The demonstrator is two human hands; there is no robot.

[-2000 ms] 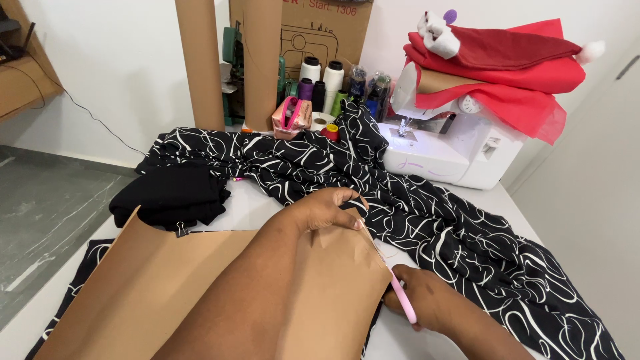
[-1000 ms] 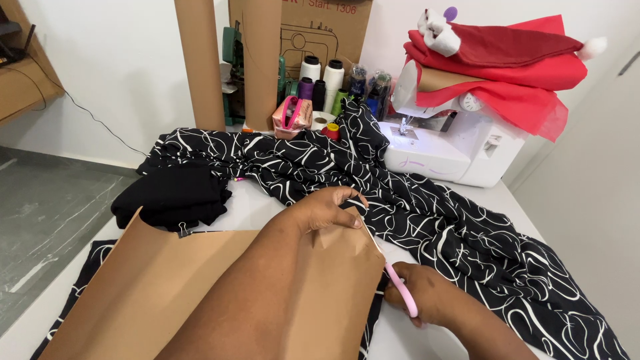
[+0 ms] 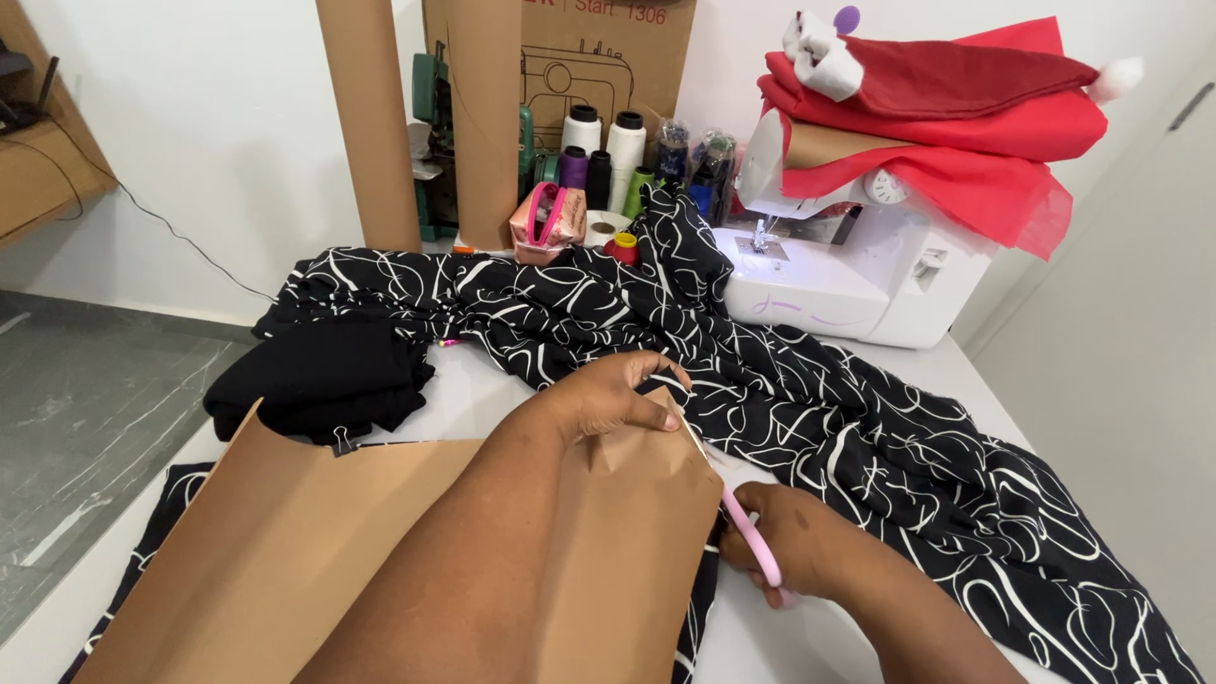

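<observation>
My left hand [image 3: 617,399] pinches the upper corner of a brown paper pattern [image 3: 627,532] together with some black fabric, thumb on the paper. In my right hand [image 3: 784,537] is a pair of scissors with pink handles [image 3: 755,541], at the paper's right edge; their blades are mostly hidden by the paper. Black fabric with white swirls [image 3: 698,608] shows under the pattern. A black binder clip [image 3: 342,441] grips the pattern's top edge at the left. More of the same printed fabric [image 3: 855,408] lies bunched beyond both hands.
Folded black cloth [image 3: 313,375] lies at the left. A white sewing machine [image 3: 817,285] stands at the back right, with red fabric [image 3: 950,104] piled on top. Thread cones [image 3: 625,157], a pink pouch [image 3: 549,223], cardboard tubes [image 3: 486,123] and a cardboard box [image 3: 655,57] stand behind.
My right hand and the scissors have shifted slightly along the paper's right edge between the earlier frames. My left hand keeps its hold at the corner.
</observation>
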